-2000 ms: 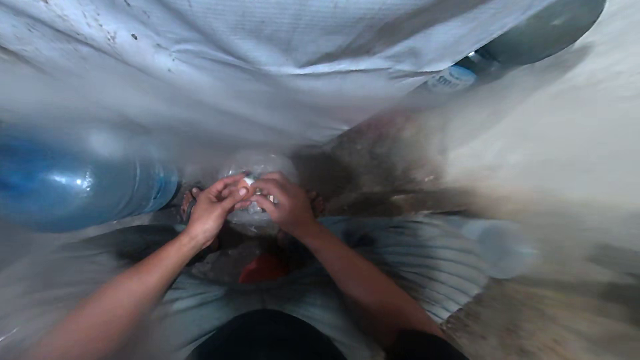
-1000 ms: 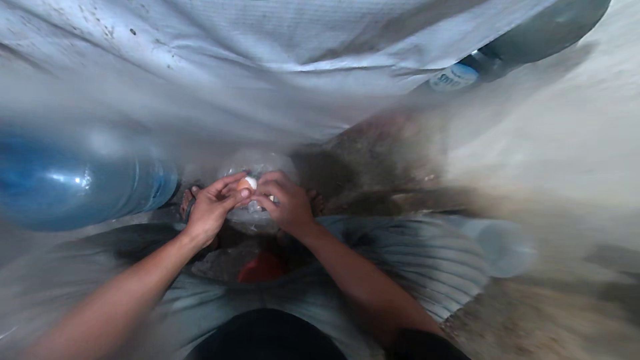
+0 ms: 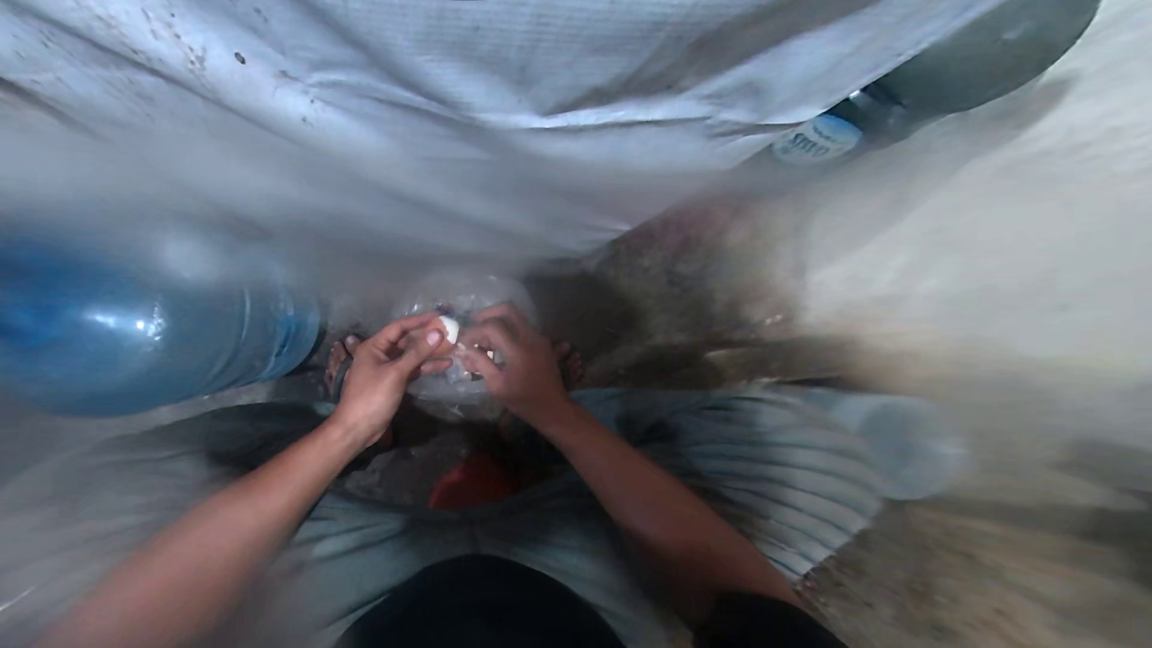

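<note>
My left hand (image 3: 382, 373) holds a small rounded thing, brown with a bright white part, that looks like a partly peeled egg (image 3: 448, 330). It sits between the thumb and fingers. My right hand (image 3: 517, 364) is just to its right, fingers bent, the tips close to the white part; blur hides whether they pinch anything. Under both hands lies a clear plastic bag (image 3: 459, 391) with small pale bits in or on it, between two bare feet.
A large blue water jug (image 3: 180, 328) lies at the left. White sheeting (image 3: 504, 180) hangs in front. A dark jug (image 3: 981, 72) with a labelled cap is at upper right, beside a pale wall. A clear container (image 3: 909, 445) is right of my legs; a red thing (image 3: 472, 481) lies between them.
My right hand's fingers have shifted slightly around the egg-like thing, and its white part shows more plainly than two seconds ago. My left hand has kept its hold.
</note>
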